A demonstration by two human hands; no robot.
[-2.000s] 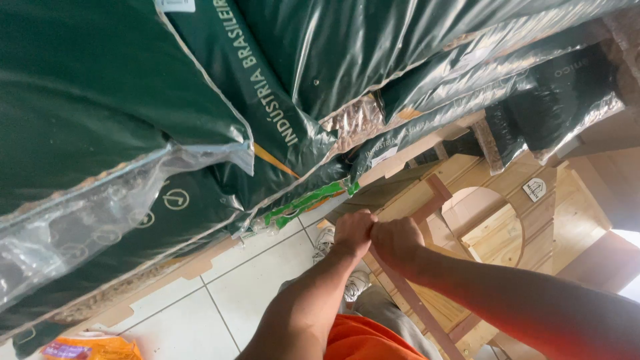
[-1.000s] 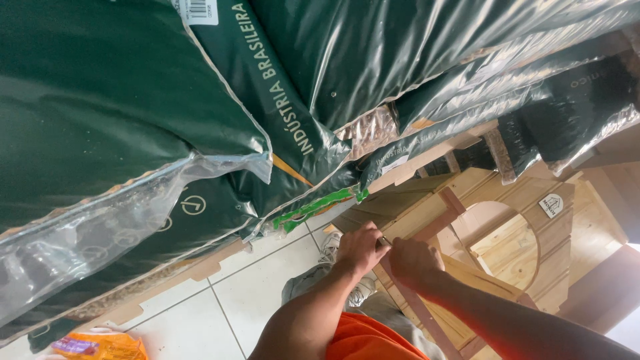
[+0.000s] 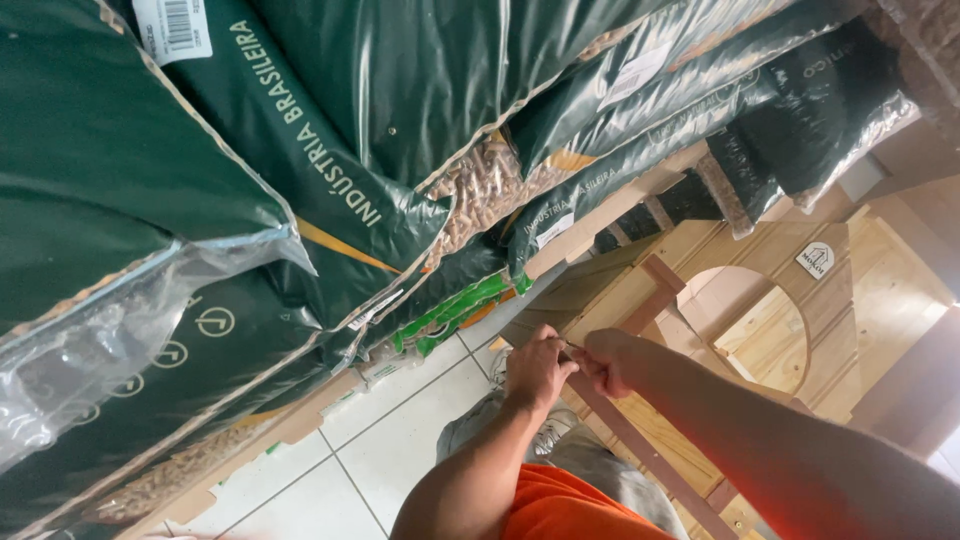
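Observation:
My left hand (image 3: 536, 371) and my right hand (image 3: 609, 364) are close together over the edge of a wooden pet house (image 3: 821, 322) with a round opening. Their fingers are curled and pinch a small thin metal item (image 3: 568, 343), whose ends the fingers hide; its kind cannot be told. Just below the hands runs a reddish-brown wooden strip (image 3: 645, 442) of the pet house. A shorter reddish-brown piece (image 3: 654, 294) lies above and to the right of my right hand.
Stacked green plastic bags of wood pellets (image 3: 480, 187) fill the upper left, with cardboard (image 3: 607, 210) along their lower edge. A bright green bag (image 3: 450, 311) lies near the white tiled floor (image 3: 405, 442). Shoes (image 3: 555, 431) show below the hands. More dark bags (image 3: 817, 112) stand at upper right.
The hands have stayed together at the pet house's edge, with a slightly wider gap between them than two seconds ago. The thin metal item now shows between the fingers.

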